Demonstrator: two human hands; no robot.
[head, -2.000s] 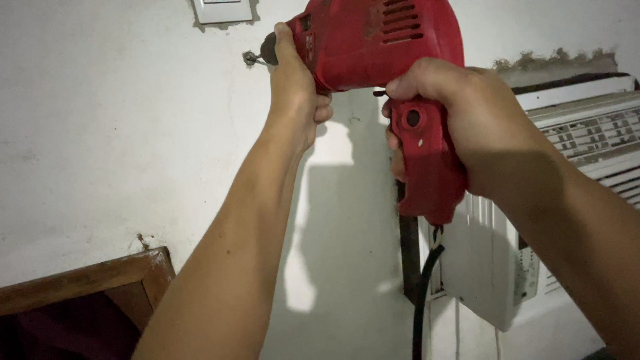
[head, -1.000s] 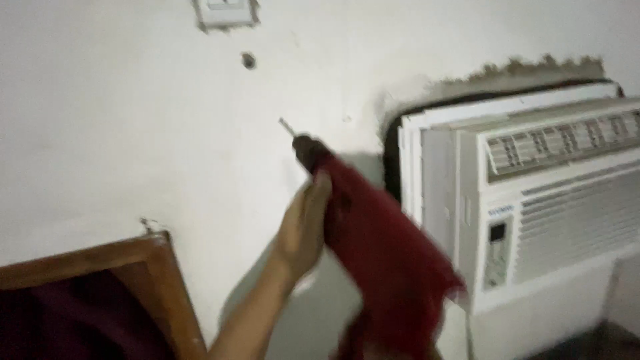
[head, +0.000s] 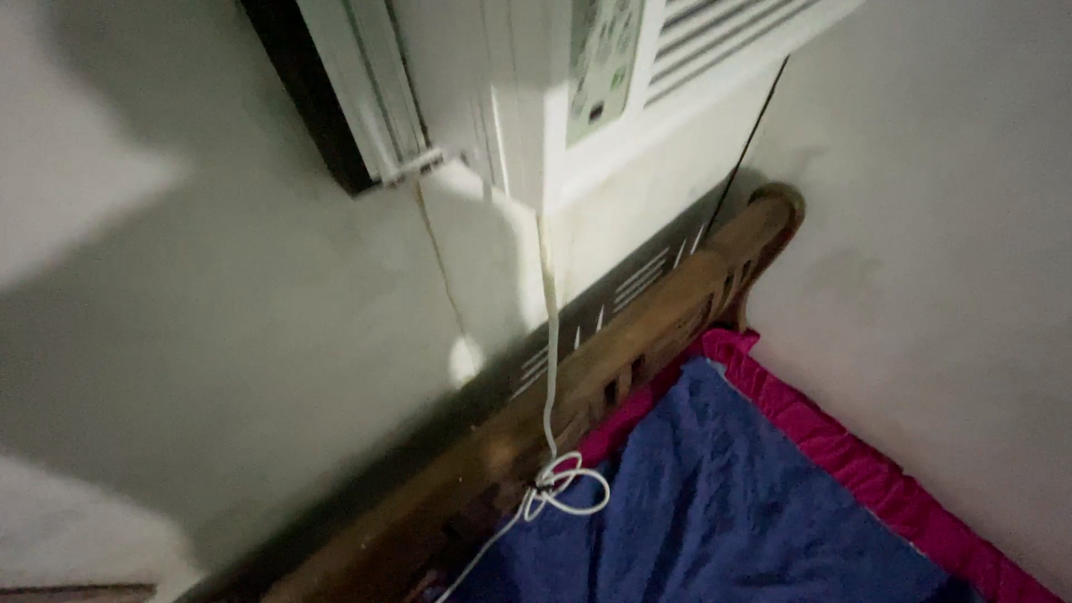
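Neither my left hand nor my right hand shows in the head view now, and the red power drill is out of sight too. What each hand holds is hidden. A white window air conditioner (head: 519, 100) juts from the wall at the top. From its underside hangs a white power cord (head: 551, 360), bundled in loops (head: 578, 490) in front of a carved wooden headboard (head: 653, 310). Below the headboard lies a blue blanket (head: 737, 502) with a bright pink ruffled border (head: 846, 452).
The pale wall (head: 293, 335) fills the left, with dark shadows across it. Another wall (head: 938, 251) meets it at a corner on the right. A brown wooden edge (head: 75, 593) shows at the bottom left.
The view has swung down and right toward the bed. Both hands and the red drill, at the wall two seconds ago, have left the picture.
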